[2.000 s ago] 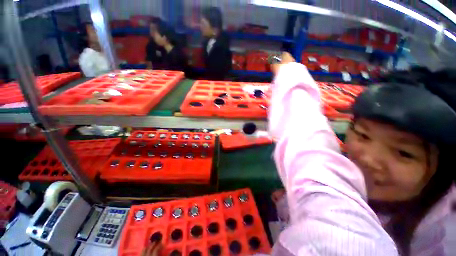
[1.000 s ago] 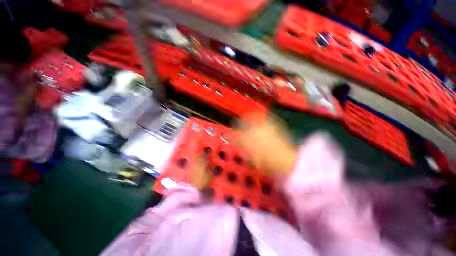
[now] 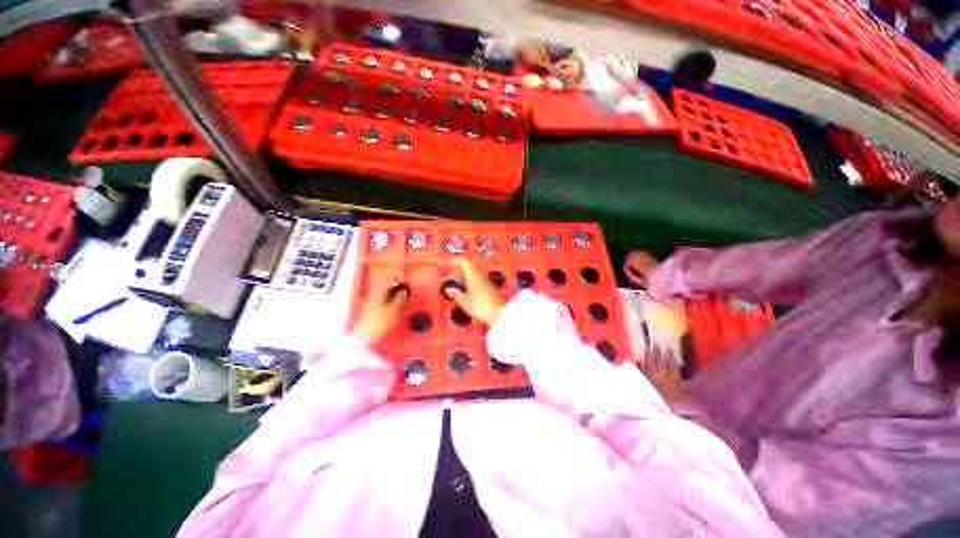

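Note:
A red-orange watch tray (image 3: pixel 368 271) lies directly before me. Its far row holds silvery pieces face down; the nearer rows hold dark round watch heads. My left hand (image 3: pixel 381 313) is over the tray's left part, thumb and finger around a dark watch head (image 3: pixel 397 291). My right hand (image 3: pixel 479 294) is just right of it, fingertips on another dark watch head (image 3: pixel 454 285) at the second row. Whether either piece is clear of the tray is hard to tell.
A calculator (image 3: pixel 314 254) and white-grey box (image 3: pixel 200 248) stand left, with a hollow white cylinder (image 3: pixel 174 375) nearer me. Filled red trays (image 3: pixel 400 173) lie behind. A coworker's pink sleeve (image 3: pixel 768 257) reaches in from the right, near papers (image 3: pixel 655 326).
The view has swung down to the work tray. My right arm, blurred and farther right a second ago, is now over the tray beside my left hand.

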